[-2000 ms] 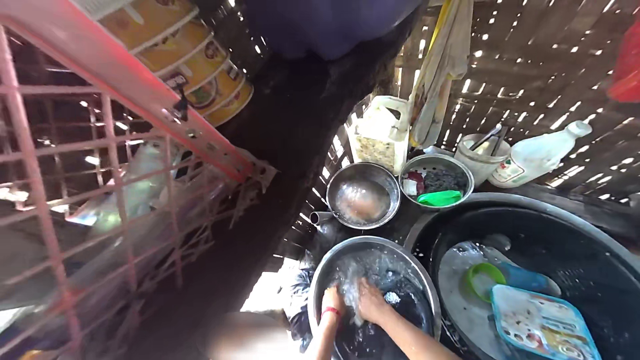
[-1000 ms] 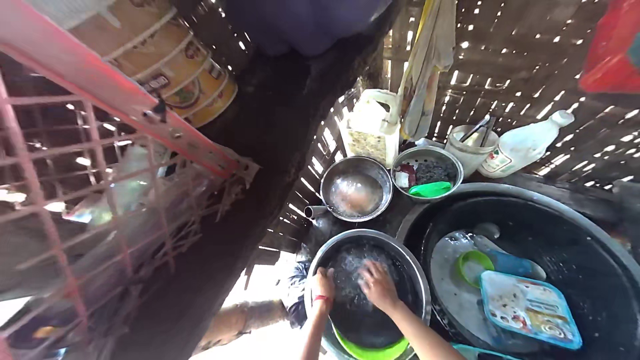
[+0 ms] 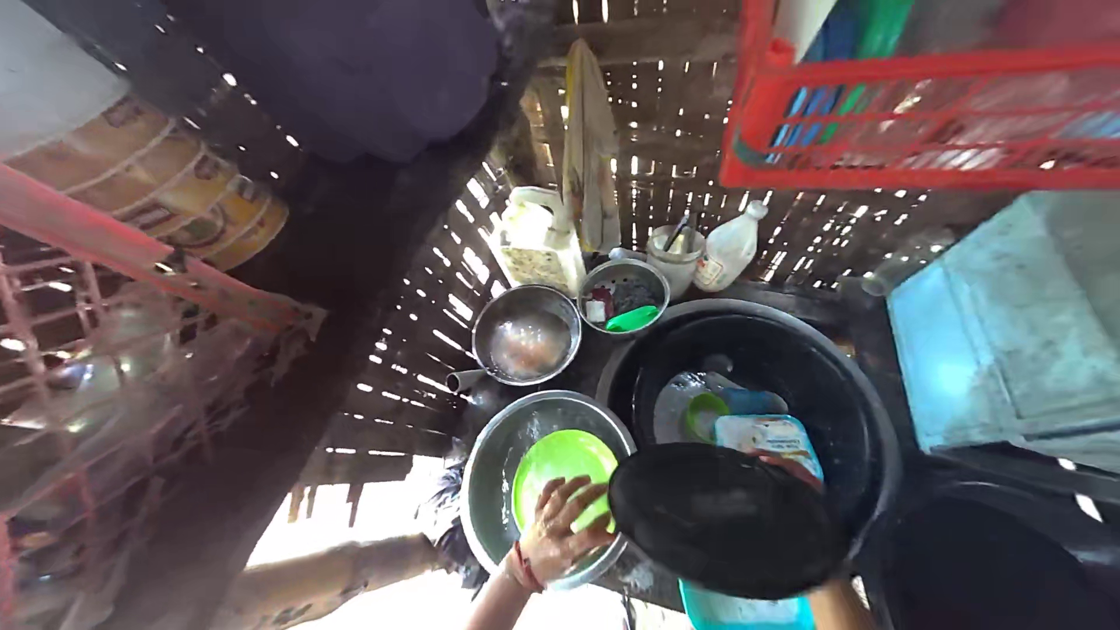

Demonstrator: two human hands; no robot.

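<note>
My left hand (image 3: 563,531), with a red band at the wrist, is spread over a lime-green plastic dish (image 3: 560,468) inside a metal basin (image 3: 488,490). To its right, my right hand (image 3: 792,471) grips a round black pan or lid (image 3: 726,518) by its far edge; the black piece covers most of that hand. Beyond it a large black tub (image 3: 840,385) holds a green cup (image 3: 703,413) and a blue-rimmed plastic container (image 3: 770,435). A turquoise tray (image 3: 744,610) shows partly below the black piece.
Behind the basin stand a metal bowl of cloudy water (image 3: 528,335), a strainer (image 3: 625,296) with a green item, a cut plastic jug (image 3: 535,249), a cup with utensils (image 3: 675,256) and a white bottle (image 3: 731,248). A red crate (image 3: 919,122) hangs at upper right, a red rack (image 3: 157,236) at left.
My right hand has left the metal basin and now holds the black piece over the tub's near edge. The green dish now shows in the basin under my left hand. The view has shifted right.
</note>
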